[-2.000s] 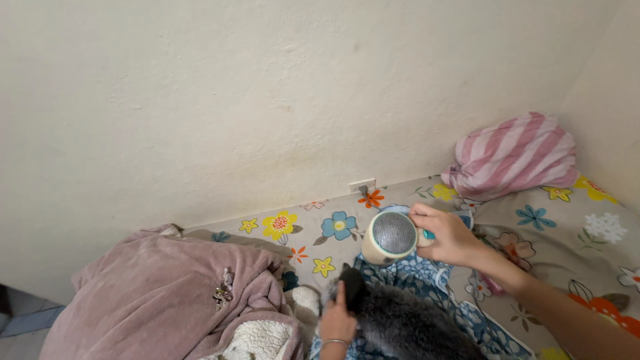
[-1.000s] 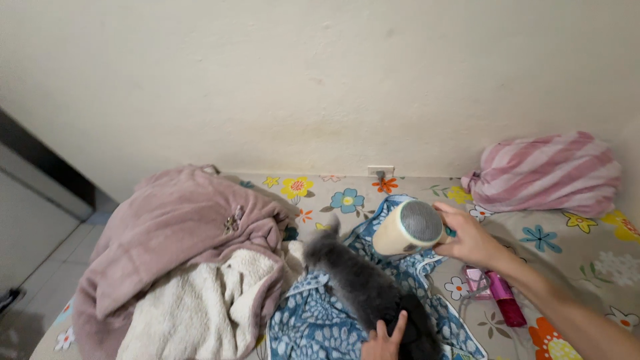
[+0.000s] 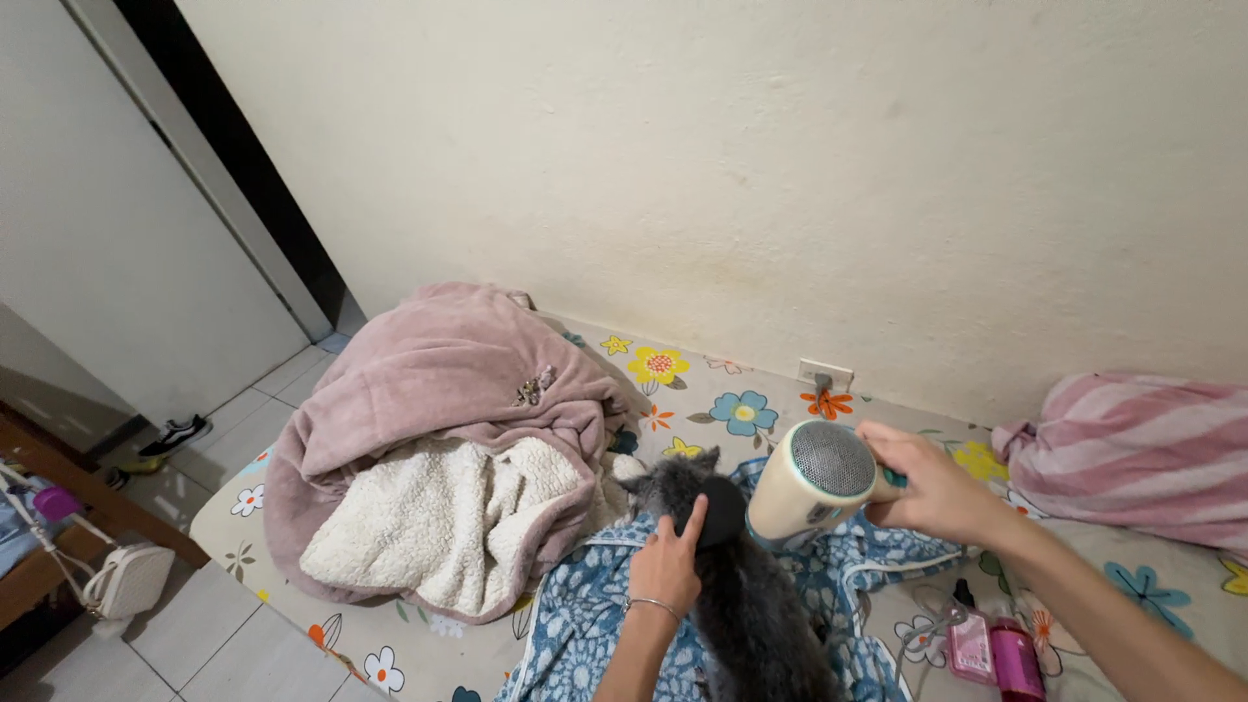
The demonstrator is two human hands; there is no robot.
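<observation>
A grey cat (image 3: 751, 609) lies or stands on a blue patterned cloth (image 3: 585, 604), its head toward the pink blanket. My left hand (image 3: 668, 565), with a bracelet at the wrist, holds a black rounded tool (image 3: 721, 512), likely a pet brush, against the cat's neck or upper back. My right hand (image 3: 921, 483) grips the handle of a cream hair dryer (image 3: 804, 487), just right of the cat. The dryer's round mesh end faces up and its other end points down at the cloth. The left palm and the brush's underside are hidden.
A pink fleece blanket (image 3: 439, 361) is heaped left on the flowered bedsheet (image 3: 380, 624). Pink bottles (image 3: 1017, 658) and a cord lie at lower right, a striped pink bundle (image 3: 1141, 458) behind. A wall socket (image 3: 826, 375) holds a plug. A white bag (image 3: 132, 580) hangs at left.
The cat's head end now points toward the blanket, where a second ago its tail seemed to be. My left hand has moved up along the cat. The view has swung left.
</observation>
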